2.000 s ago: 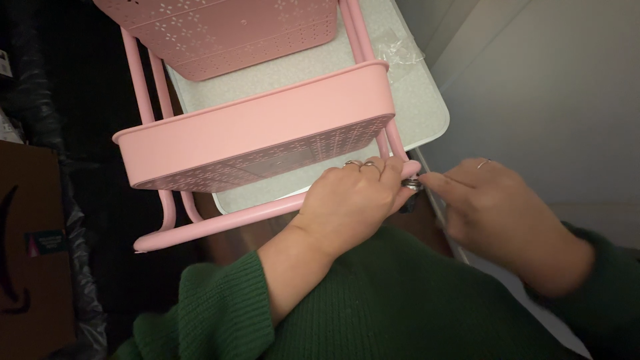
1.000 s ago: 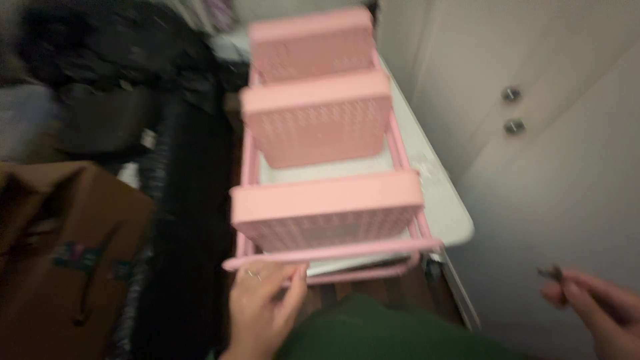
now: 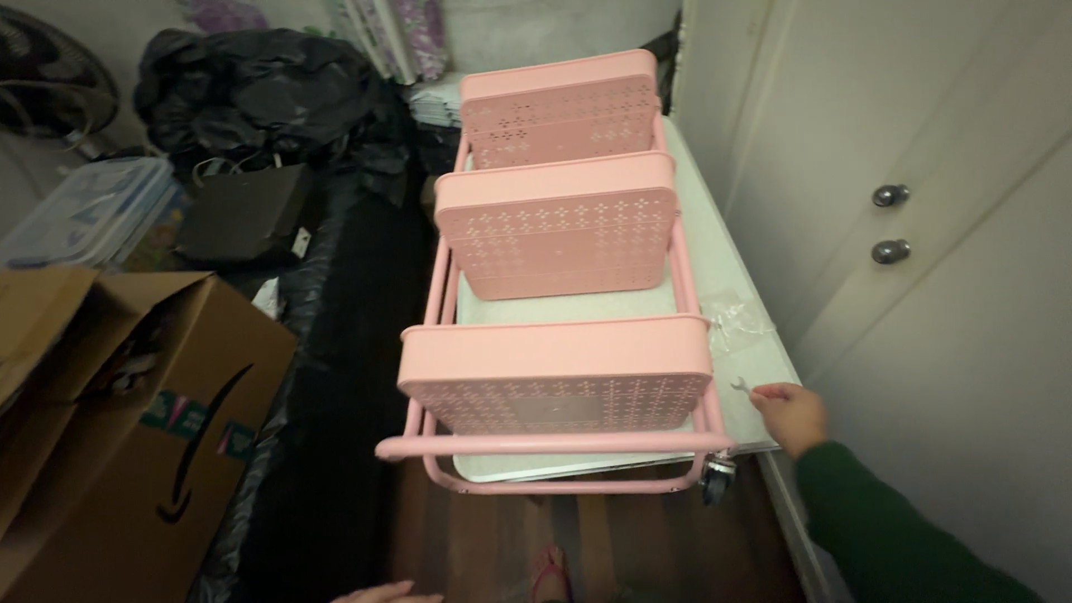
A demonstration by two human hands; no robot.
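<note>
A pink three-tier rolling cart (image 3: 553,444) lies on its side over a white tabletop (image 3: 712,251), its perforated baskets facing me. One black swivel caster (image 3: 718,479) is fitted at the frame's near right corner; no caster shows at the near left corner. My right hand (image 3: 791,416) holds a small open-end wrench (image 3: 740,385) over the table's right part, close beside the lowest basket. Of my left hand (image 3: 387,593), only some fingers show at the bottom edge, below the cart and off it; whether it holds anything is hidden.
Clear plastic wrap (image 3: 737,322) lies on the table's right side. White cabinet doors with round knobs (image 3: 889,196) stand to the right. At left are an open cardboard box (image 3: 226,402), a black-covered surface (image 3: 335,360), a plastic container (image 3: 92,209) and a fan (image 3: 50,75).
Both hands were at the cart's near right corner. The left hand then touched the frame's near bar and has since come off it. The right hand has moved over the table. The view has widened.
</note>
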